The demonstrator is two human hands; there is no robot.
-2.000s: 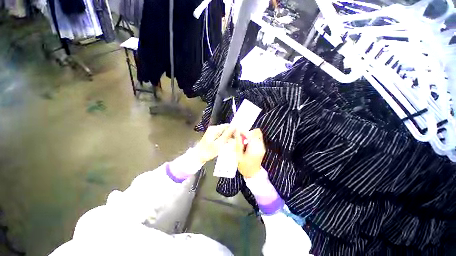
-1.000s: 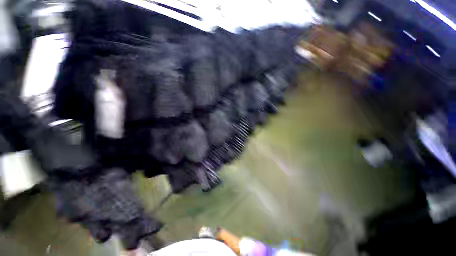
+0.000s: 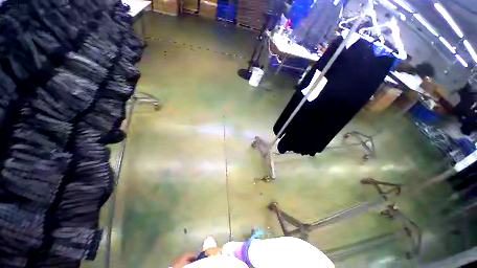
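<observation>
Rows of dark ruffled garments hang along the left side, with layered edges and faint stripes. My right hand is small and blurred at the bottom edge, left of its purple cuff and white sleeve. Its fingers and anything in them cannot be made out. A blurred brownish shape lies left of it, cut off by the edge; I cannot tell what it is. My left hand cannot be made out. Neither hand visibly touches the hanging garments.
A rolling rack holds plain black garments with a white sheet on them. Castor bases stand on the greenish floor at lower right. Tables, a white container and a cardboard box are farther back.
The view has swung right, away from the close striped skirts and white hangers. The white tag both hands held two seconds ago no longer shows; my right hand is now low at the bottom edge.
</observation>
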